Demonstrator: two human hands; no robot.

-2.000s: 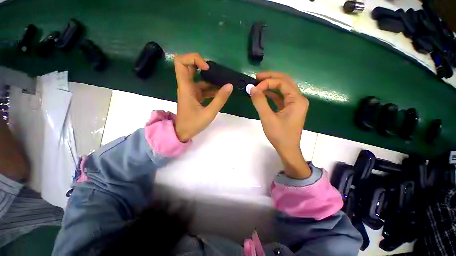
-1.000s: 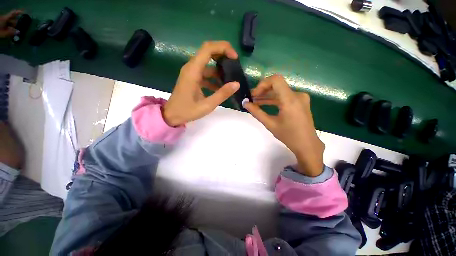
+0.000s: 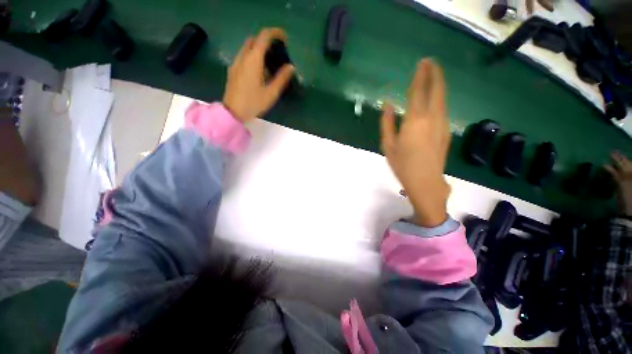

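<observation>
My left hand (image 3: 251, 77) is over the near part of the green conveyor belt with its fingers around a black device unit (image 3: 278, 58). Part of the unit is hidden by the fingers. My right hand (image 3: 418, 135) is raised over the belt's near edge, fingers extended and blurred, with nothing visible in it. A small whitish tab (image 3: 358, 105) lies on the belt between my hands. I see no white dot on the unit in my left hand.
Several black units stand on the green belt (image 3: 305, 104), left, right and one ahead (image 3: 337, 32). A heap of black units (image 3: 516, 276) lies on the right of the white worktop (image 3: 298, 200). White sheets (image 3: 86, 152) lie left. Another person's hand (image 3: 621, 173) is at the right edge.
My left hand has moved up and left with the unit. My right hand has let go of the unit and opened. A whitish tab now shows on the belt. Another person's hand has appeared at right.
</observation>
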